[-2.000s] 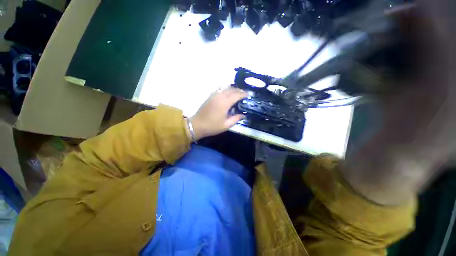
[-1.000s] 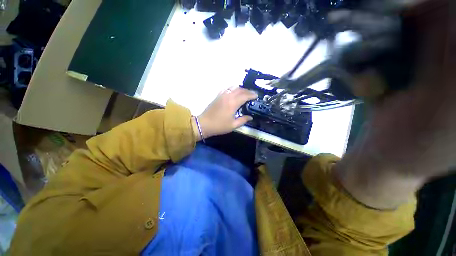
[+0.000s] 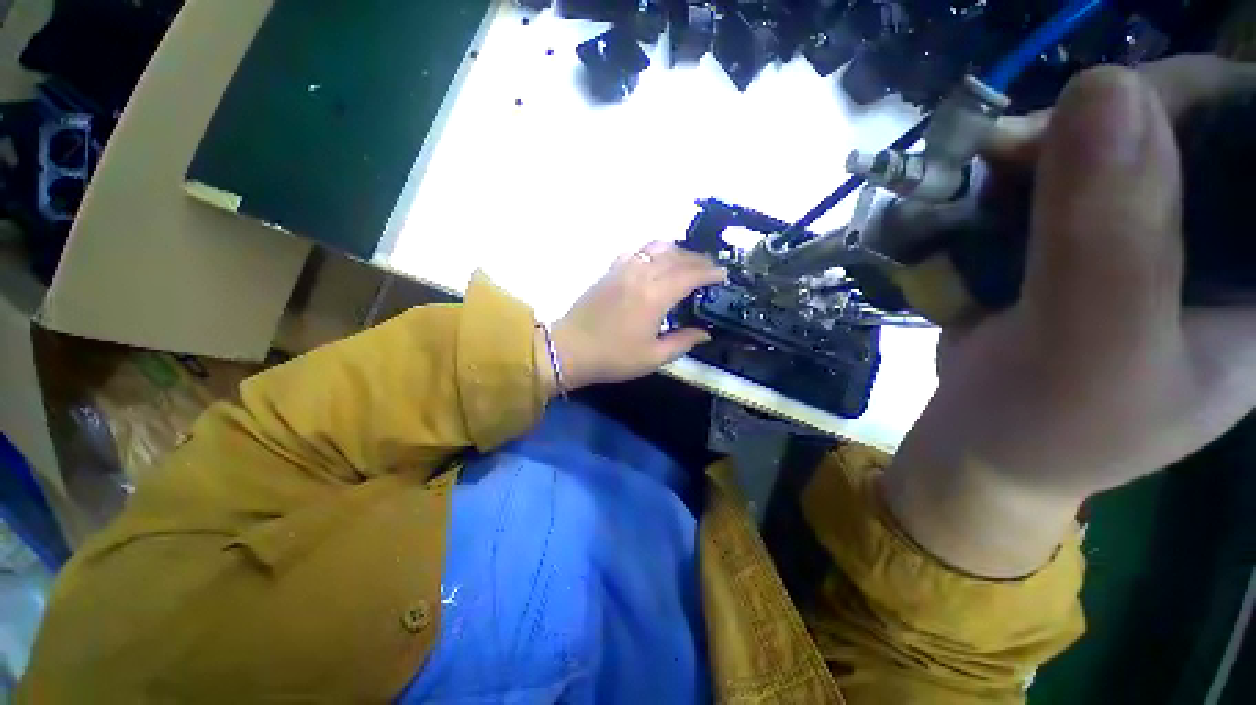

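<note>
A black plastic panel with round openings lies on the white work sheet, close to its front edge. My left hand rests at the panel's left end, thumb and fingers on its edge, holding it against the sheet. My right hand is large and near the camera, closed around a powered driver with metal fittings and a blue hose. The driver's nozzle points down at the middle of the panel, and its tip overlaps the panel; contact cannot be told.
Small black plastic parts are heaped along the back of the sheet. The green bench top shows at left, beside an open cardboard carton. Black panels lie at far left. A blue bin edge shows at lower left.
My right hand and the driver have turned and come into clearer view, with the blue hose now visible. The panel and my left hand have shifted slightly right in the picture.
</note>
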